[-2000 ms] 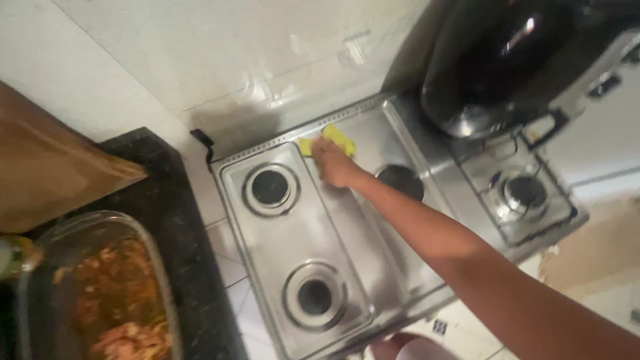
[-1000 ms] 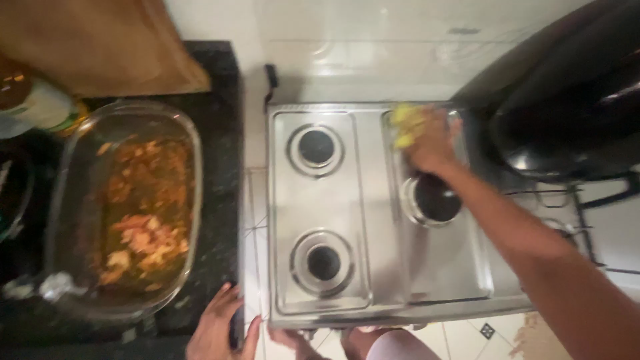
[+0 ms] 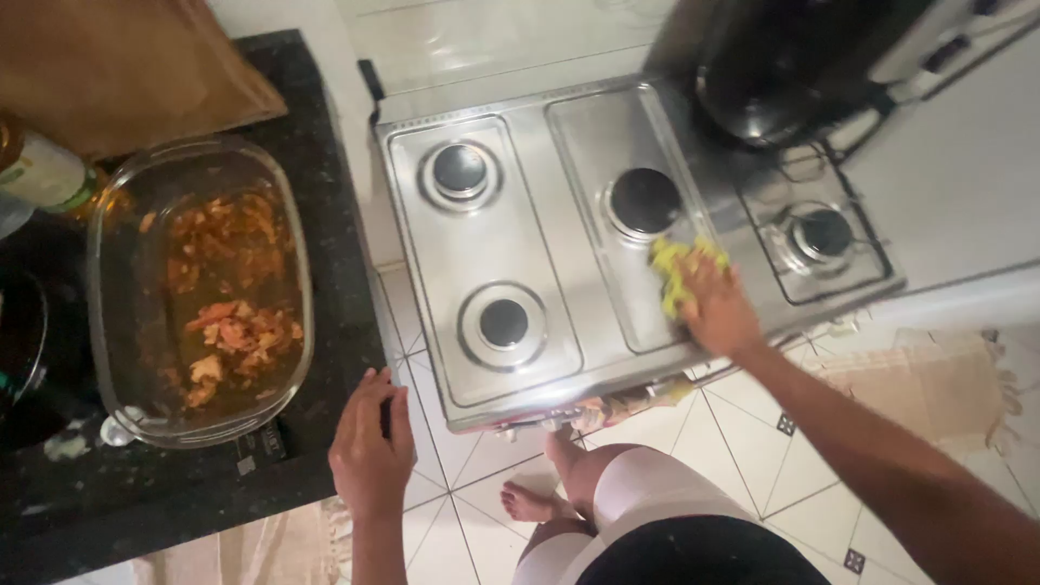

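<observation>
My right hand point(image 3: 715, 305) presses a yellow cloth point(image 3: 673, 272) onto the steel top of a gas stove point(image 3: 561, 244), just in front of the large middle burner point(image 3: 644, 201). Its fingers are bent over the cloth. My left hand point(image 3: 374, 447) holds nothing; its fingers are apart, beside the edge of a black stone counter point(image 3: 325, 244). Two burners, a rear one point(image 3: 460, 169) and a front one point(image 3: 504, 323), sit without a grate on the stove's left side. At the right, a wire grate point(image 3: 784, 284) surrounds another burner point(image 3: 825, 233).
A glass dish point(image 3: 305, 325) with cooked food stands on the counter, near a labelled bottle point(image 3: 49, 175) and a brown bag or board point(image 3: 138, 73). A large black glossy appliance or pot point(image 3: 796, 65) covers the stove's back right. Rugs point(image 3: 918, 382) lie on the tiled floor.
My right hand and the yellow cloth have moved from the stove's rear to its front, past the middle burner. My left hand, out of view two seconds ago, shows by the counter. The view has shifted.
</observation>
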